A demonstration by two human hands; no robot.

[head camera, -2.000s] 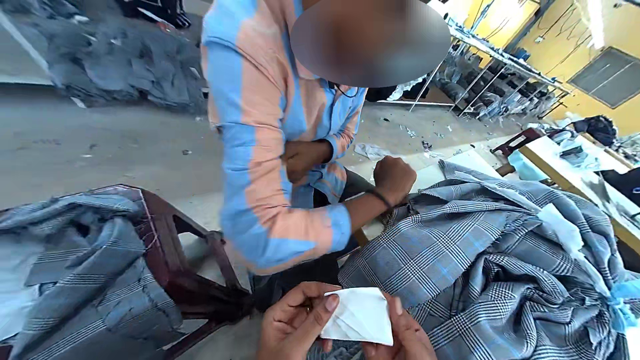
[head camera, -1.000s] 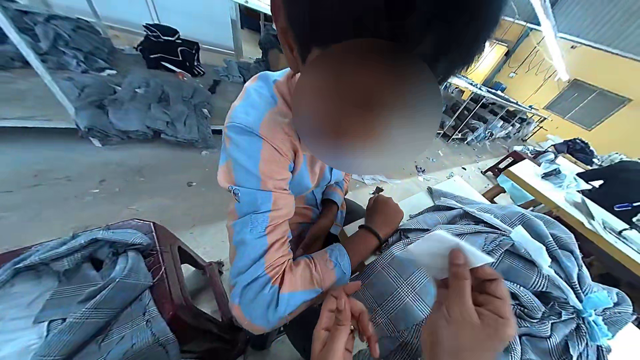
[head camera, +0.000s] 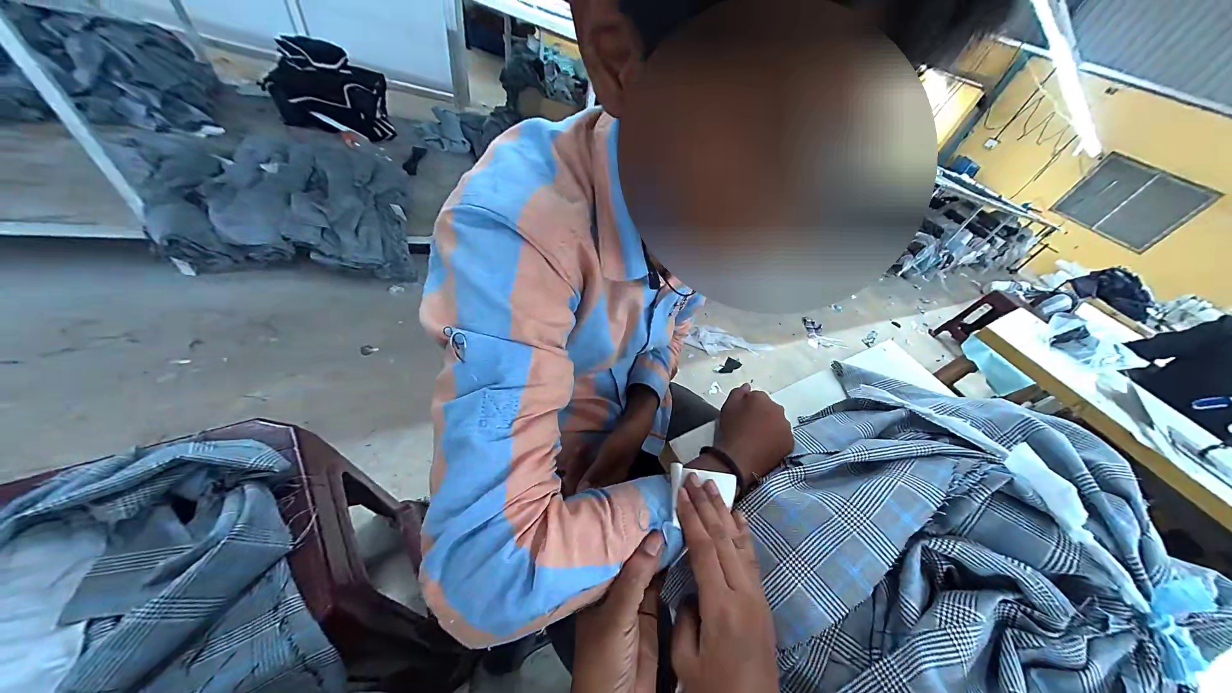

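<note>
A small folded white cloth piece [head camera: 714,481] lies against the cuff of a person's striped sleeve [head camera: 577,529], near the wrist. My right hand [head camera: 724,577] presses its fingers flat on the white piece. My left hand [head camera: 621,616] is at the underside of the same cuff, thumb up against the sleeve; its fingers are mostly hidden. The person's fist [head camera: 756,428] rests just beyond, beside a heap of grey plaid fabric [head camera: 857,520].
On the left, a dark red plastic stool [head camera: 318,481] holds more plaid fabric [head camera: 192,558]. Piles of grey garments [head camera: 279,202] and a black bag [head camera: 327,87] lie behind. A long table [head camera: 1107,385] stands at the right. Scraps litter the floor.
The white piece has moved from between my hands onto the person's cuff. My left hand has come up to the sleeve. The view has tilted up since the earliest frame.
</note>
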